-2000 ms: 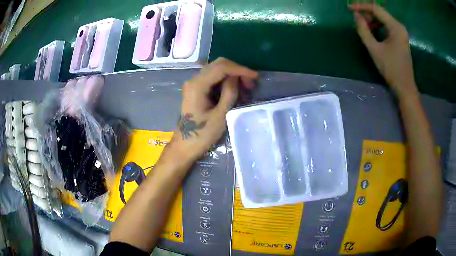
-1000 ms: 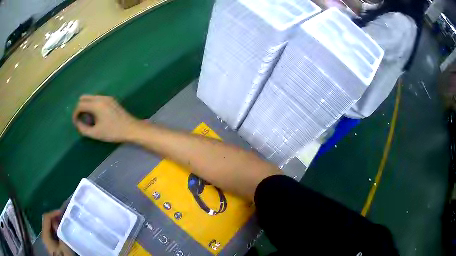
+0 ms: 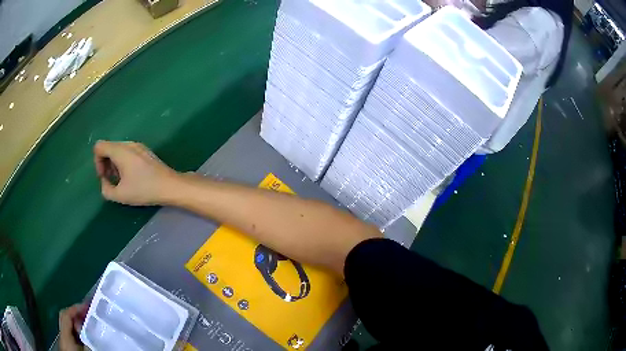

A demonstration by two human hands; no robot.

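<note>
An empty white insert tray (image 3: 134, 312) with three long compartments lies tilted at the lower left, cut off by the bottom edge. My left hand (image 3: 71, 328) is at its left side, mostly hidden or cut off; whether it grips the tray cannot be told. My right hand (image 3: 130, 173) is over the green belt, beyond the tray, with its fingers loosely curled and a gap between thumb and fingers. Nothing shows in it.
A grey-and-yellow printed sheet (image 3: 237, 305) lies under my right forearm. Two tall stacks of white trays (image 3: 405, 130) stand beyond it. The green belt (image 3: 206, 75) curves past at the left. A filled tray (image 3: 15, 332) shows partly at the lower left. A person's light sleeve (image 3: 525, 51) is behind the stacks.
The view has swung right since the oldest frame, bringing the stacks in. Since one second ago the tray sits slightly lower in view, and my right hand has opened slightly.
</note>
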